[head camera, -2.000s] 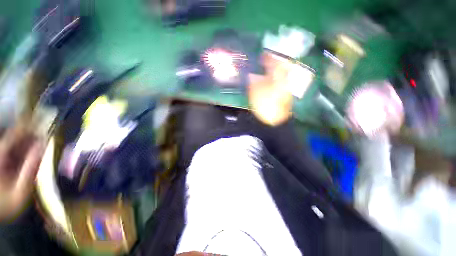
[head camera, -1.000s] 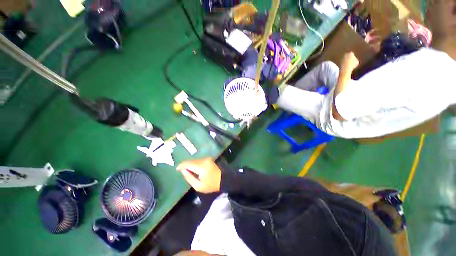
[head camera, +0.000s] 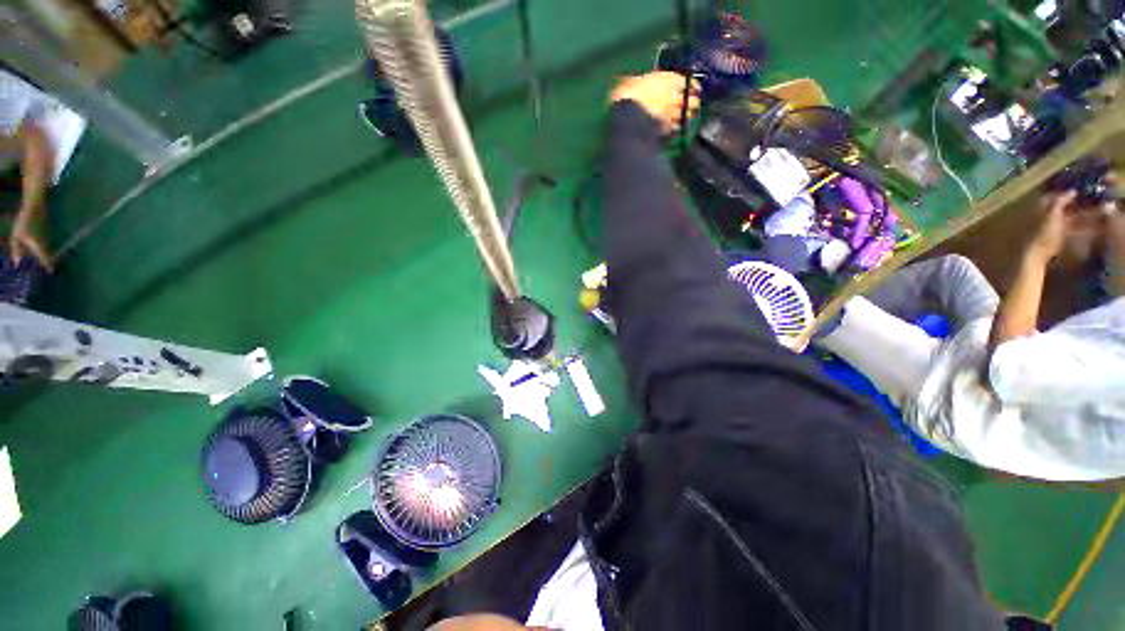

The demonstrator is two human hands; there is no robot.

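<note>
My right hand (head camera: pixel 659 99) is at the end of my outstretched black sleeve, at the top of the view. It is beside a black clip fan (head camera: pixel 730 49); whether it touches or grips anything is unclear. My left hand is out of view. A black clip fan (head camera: pixel 437 481) with a lit-looking grille lies face up near the bench's front edge, its clip base (head camera: pixel 383 561) beside it. Another black fan (head camera: pixel 257 465) lies to its left, with its smooth round cap showing.
White gloves (head camera: pixel 524 392) lie under a hanging dark tool (head camera: pixel 523 328). A white fan (head camera: pixel 771 300) is at the bench edge, partly behind my sleeve. Purple and black parts (head camera: pixel 851 216) are heaped beyond. A neighbouring person (head camera: pixel 1049 394) sits at right. Another person's arm (head camera: pixel 33 185) shows at left.
My right hand has moved from near the gloves out to the far fan. The camera view has shifted, and the fans and gloves now appear further right.
</note>
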